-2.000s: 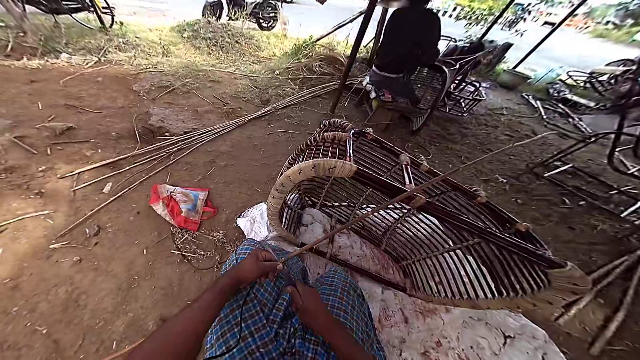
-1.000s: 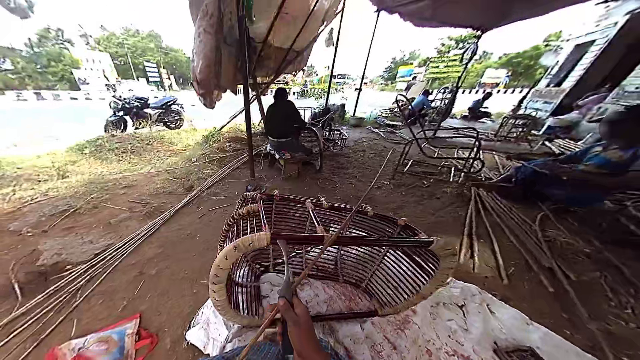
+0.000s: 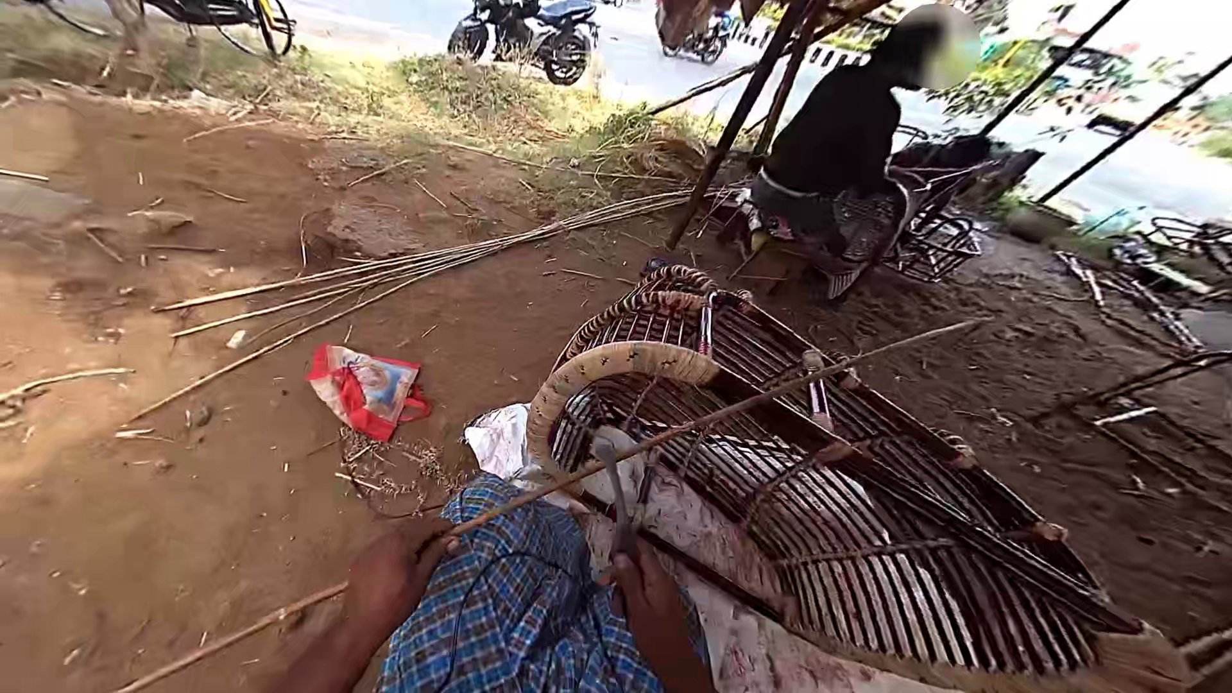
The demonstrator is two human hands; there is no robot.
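Note:
A long cane (image 3: 712,416) runs slantwise from the lower left, over my lap, and across the front of a cane frame. My left hand (image 3: 395,573) is closed around it beside my left knee. In my right hand (image 3: 647,587) is a metal hand tool (image 3: 619,496), held upright by its lower end; its head lies close to the cane, and whether they touch I cannot tell. The dark cane frame (image 3: 866,481), with a pale bound curved rim, rests on its side on a stained white sheet (image 3: 741,626) in front of me.
A red and white bag (image 3: 371,390) lies on the soil at left, near cane scraps (image 3: 399,472). Behind it is a bundle of long canes (image 3: 462,252). A person (image 3: 833,144) sits by a pole (image 3: 736,120) and another cane frame. More frames stand at far right.
The view has swung down and left from one second ago. My left hand is now in view on the cane, which reaches farther to the right across the frame.

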